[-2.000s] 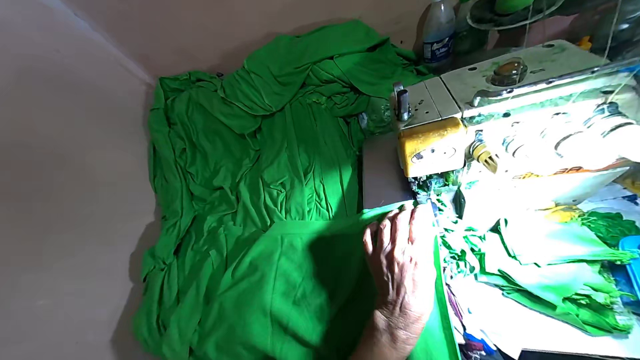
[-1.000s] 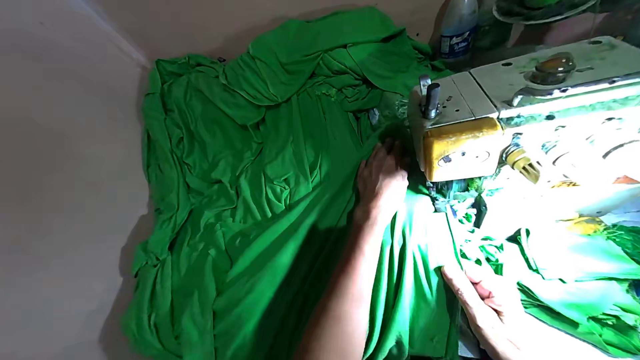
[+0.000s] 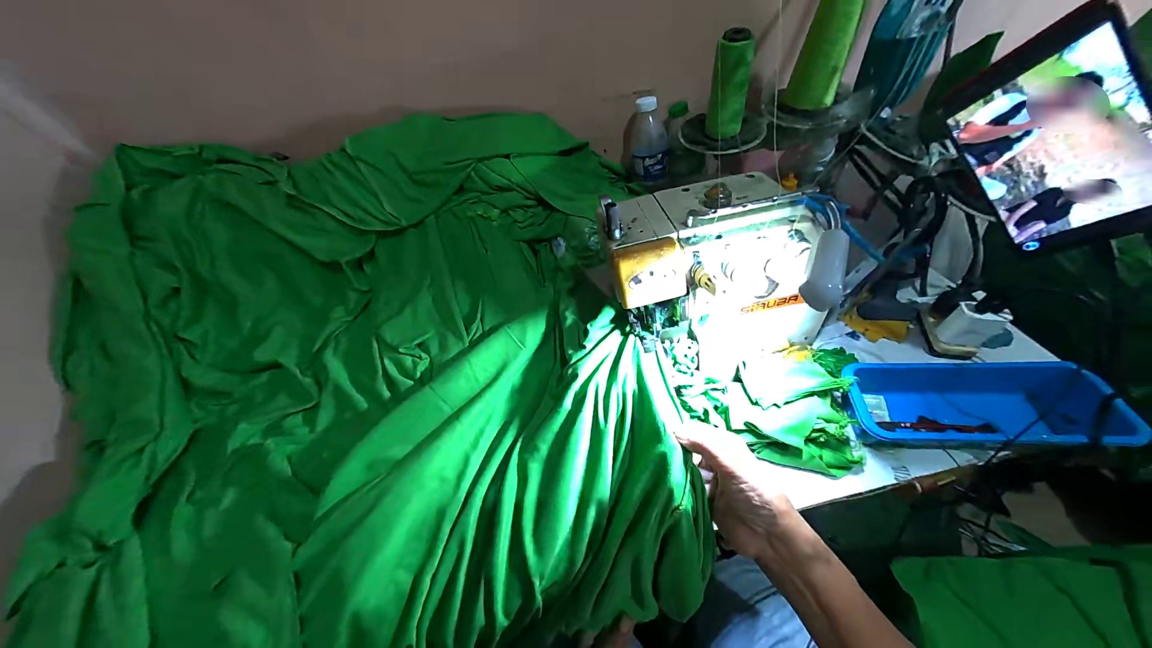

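Green fabric (image 3: 450,432) spreads over the left side and runs in bunched folds to the needle area of a lit overlock sewing machine (image 3: 702,261). My right hand (image 3: 733,490) grips the fabric's right edge, just in front of the machine, with the thumb on top. At the bottom edge of the view a small part of my left hand (image 3: 616,633) shows beneath the hanging folds; its fingers are mostly hidden by the cloth. Small green cloth pieces (image 3: 792,414) lie right of the needle area.
Green thread cones (image 3: 731,85) and a plastic bottle (image 3: 648,144) stand behind the machine. On the right are a blue tray (image 3: 981,369) with a dark tool, a white plug adapter (image 3: 972,322), cables and a lit screen (image 3: 1062,135). More green fabric (image 3: 1026,598) lies lower right.
My left hand has left its place on the fabric beside the machine and is now low, under the folds. My right hand stays at the fabric's right edge. The view has widened to the right.
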